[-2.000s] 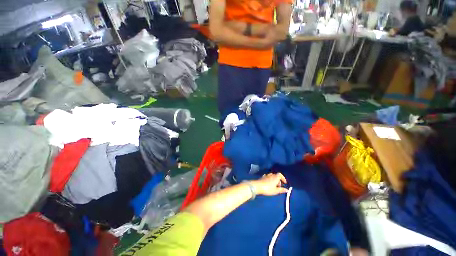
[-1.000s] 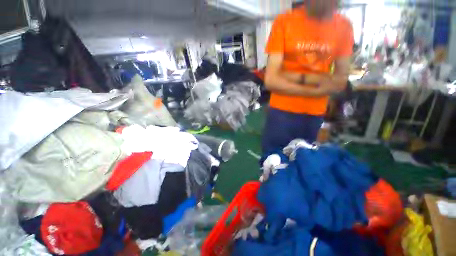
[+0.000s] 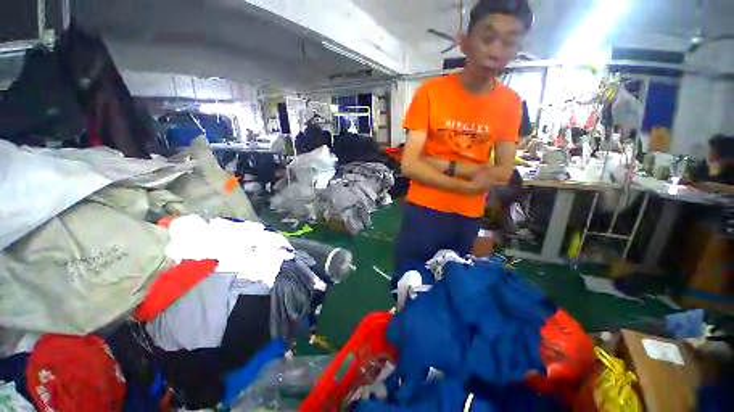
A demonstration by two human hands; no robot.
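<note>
A heap of blue garments (image 3: 475,322) lies nearest in front of me, at the lower middle right of the head view. A short bit of white piping (image 3: 468,402) shows at the bottom edge, below the heap. The rest of the piece with the piping is cut off by the frame. A red plastic basket (image 3: 348,366) stands left of the heap. Neither my left hand nor my right hand is in the picture.
A person in an orange shirt (image 3: 460,145) stands behind the heap, arms folded. Mixed garments (image 3: 201,310) and large sacks (image 3: 84,261) lie left. A red-orange bag (image 3: 566,346), yellow bag (image 3: 616,382) and carton (image 3: 660,370) are right. Machine tables (image 3: 563,185) stand behind on green floor.
The view has tilted up and turned left. My left hand, on the blue piece by the piping two seconds ago, has left the picture. The standing person's head now shows.
</note>
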